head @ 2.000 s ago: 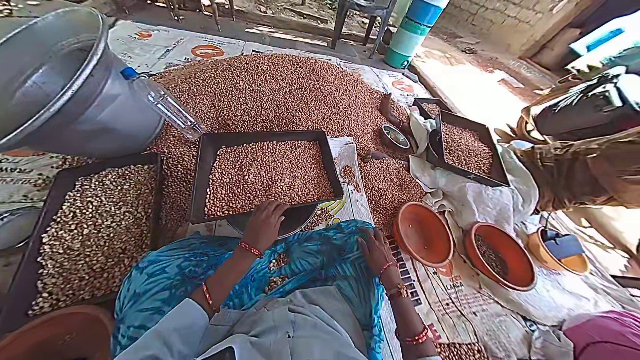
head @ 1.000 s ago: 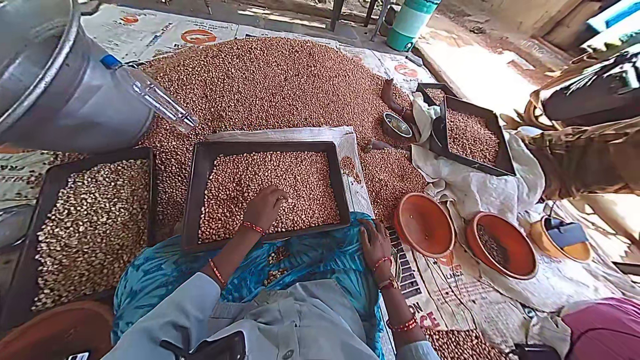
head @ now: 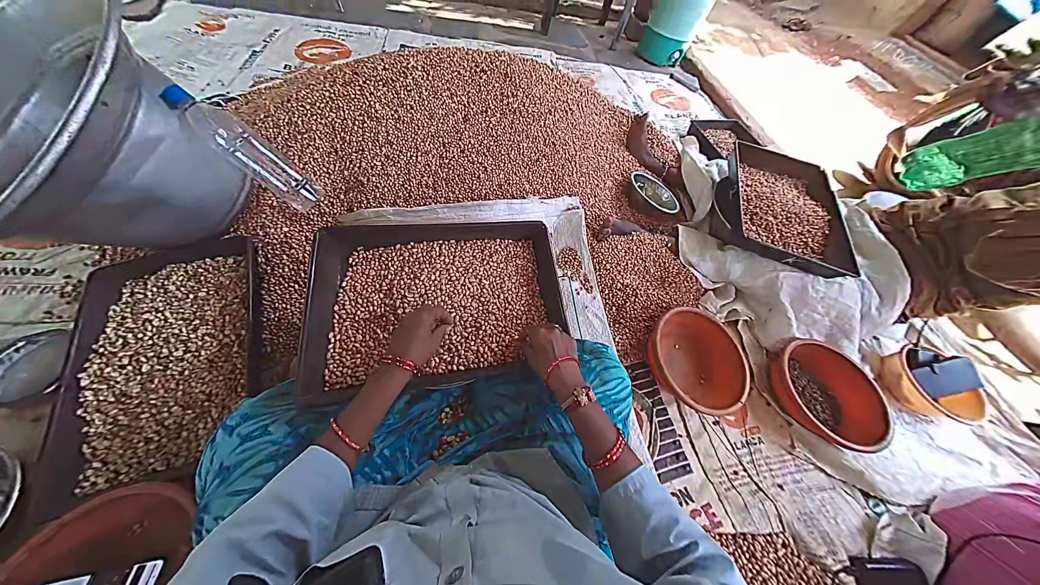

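Observation:
A dark rectangular tray (head: 307,325) of reddish-brown nuts or beans (head: 487,284) lies across my lap, on blue patterned cloth. Over the nuts, toward the near side of the tray, is my left hand (head: 421,333), fingers curled together; whether a nut is between them is too small to tell. My right hand (head: 546,349) is at the tray's near right corner, its fingers bent down at the nuts and partly hidden from view. Beyond the tray spreads a large heap of the same nuts (head: 455,122). Paler pieces fill a second dark tray (head: 252,325) at my left.
A large metal vessel (head: 162,162) and a plastic bottle (head: 252,154) stand at left. Orange bowls (head: 700,361) (head: 829,394) and more dark trays (head: 845,244) are at right, near another person's foot (head: 621,228) and hand. A reddish bowl (head: 106,528) sits at lower left.
My right hand has moved from the cloth beside the tray onto the tray's near right corner. My left hand has gone from the near rim to over the nuts.

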